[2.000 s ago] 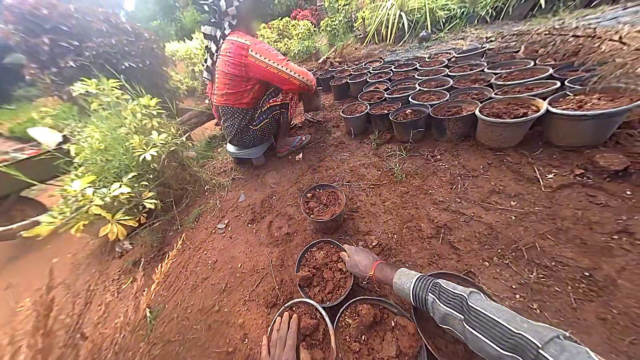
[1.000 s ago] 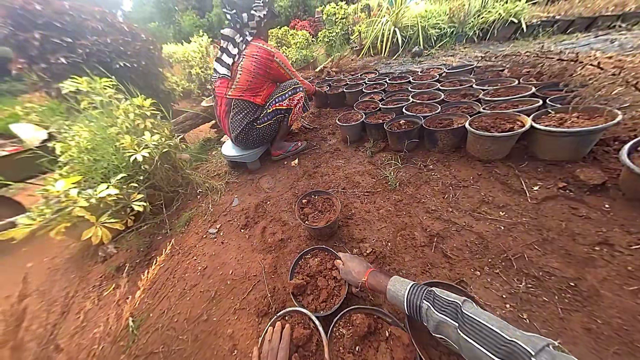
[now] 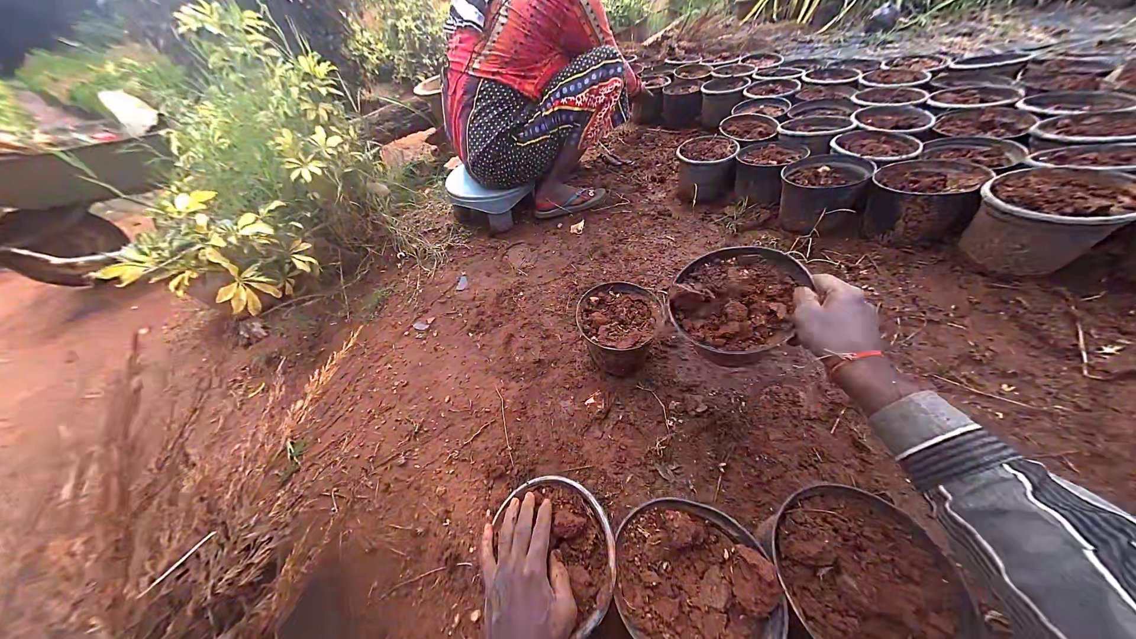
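My right hand grips the right rim of a black plastic plant pot of red soil, which is beside a smaller soil-filled pot. My left hand lies flat, fingers a little apart, over the left rim and soil of a grey-rimmed pot near the bottom edge. Right of that pot stand another pot of clumpy red soil and a wider one, both cut off by the frame's lower edge.
A person sits on a low blue stool at the upper middle. Rows of soil-filled pots fill the upper right. A leafy shrub, dry grass and a wheelbarrow are at the left.
My right hand has moved the black pot forward and right, from against the near pots to beside the small pot. My left hand stays on its pot. The seated person has shifted posture.
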